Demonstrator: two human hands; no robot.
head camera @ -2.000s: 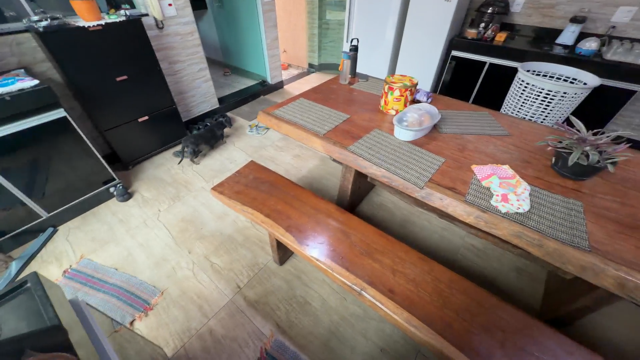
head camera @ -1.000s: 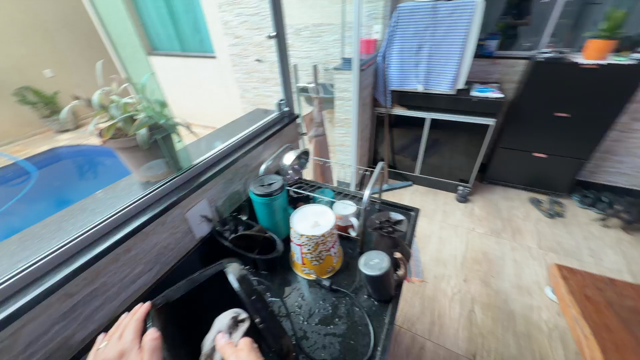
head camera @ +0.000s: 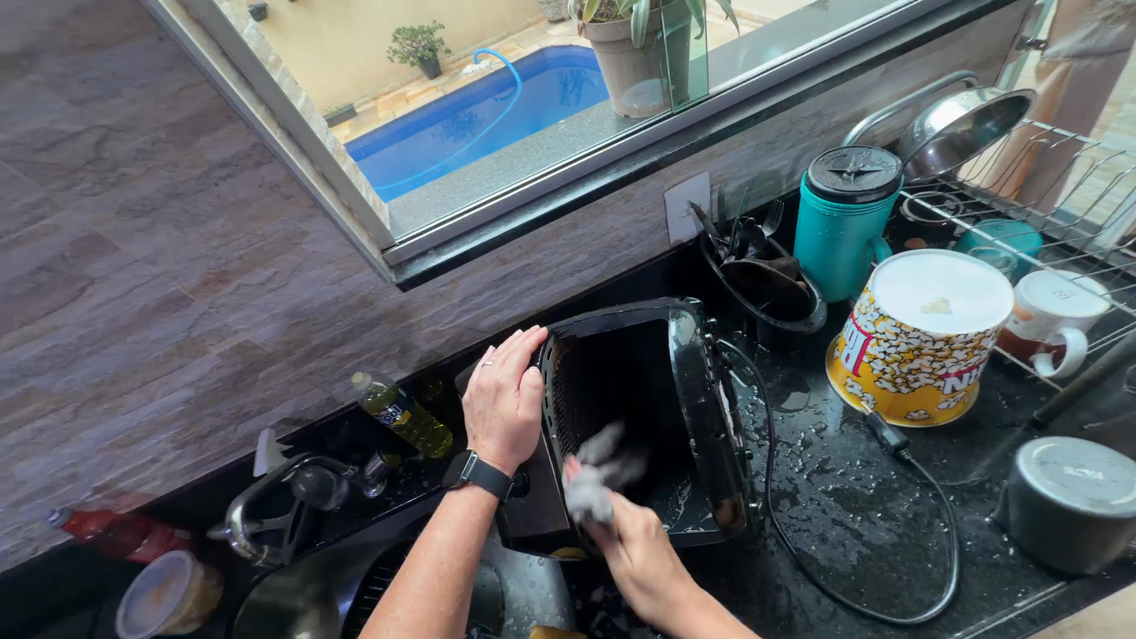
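A black appliance housing with an open cavity (head camera: 639, 382), like an air fryer body, lies on the wet dark counter beside the sink. My left hand (head camera: 506, 399), with a watch on its wrist, rests on the housing's left edge. Pinched in my right hand (head camera: 635, 541) is a greyish cloth (head camera: 590, 488), blurred, at the lower left rim of the cavity. A black power cord (head camera: 772, 497) loops over the counter to the right of the housing.
Right of the housing stand a cutlery holder (head camera: 777, 302), teal jug (head camera: 848, 231), upturned popcorn bucket (head camera: 923, 337), grey pot (head camera: 1069, 506) and wire dish rack (head camera: 1065, 177). At left are a faucet (head camera: 244, 524), sink (head camera: 302, 595), dish soap bottle (head camera: 404, 417) and lidded tub (head camera: 169, 595).
The view has swung from the dining table to the counter. Since one second ago, my left hand has stayed on the housing's edge and my right hand still holds the cloth.
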